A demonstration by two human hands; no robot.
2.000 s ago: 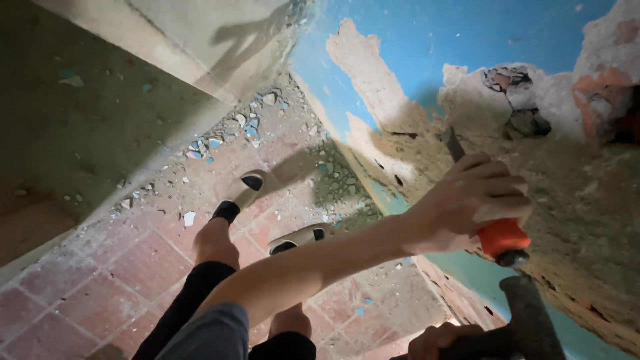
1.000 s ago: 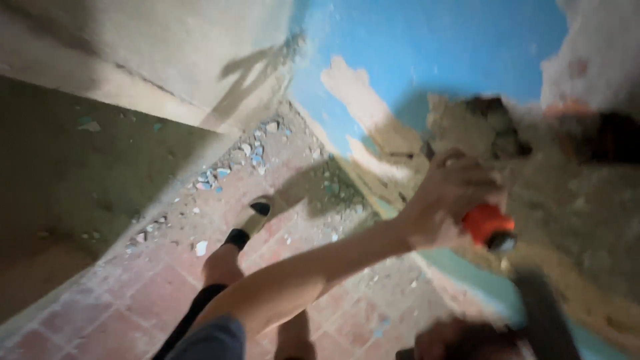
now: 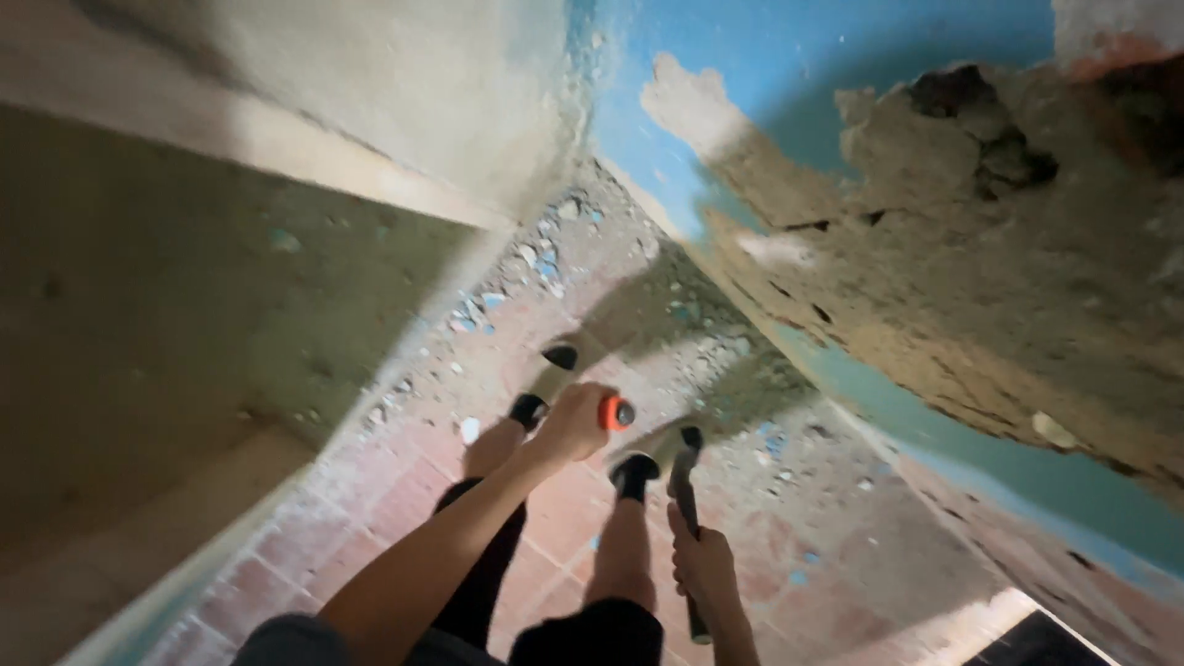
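My left hand [image 3: 575,424] is closed around a chisel with an orange-red grip [image 3: 614,413]; its blade is hidden from view. It is held over the floor near my left foot. To its right, my right hand [image 3: 705,564] grips the handle of a hammer [image 3: 683,481], whose dark head is up beside my right shoe. Neither tool touches the wall. On the right, the blue-painted wall [image 3: 786,55] has a wide area of bare, rough plaster [image 3: 934,268] with dark broken holes [image 3: 1013,162].
Plaster rubble [image 3: 546,259] with blue paint chips lies in the corner and along both walls. More debris [image 3: 721,356] lies at the foot of the right wall. Reddish floor tiles [image 3: 546,546] are under my feet. A pale ledge [image 3: 370,176] runs along the left wall.
My left hand has moved away from the wall with the chisel, down and left over the floor. The hammer, earlier behind the chisel's end, is now apart from it. The view has shifted.
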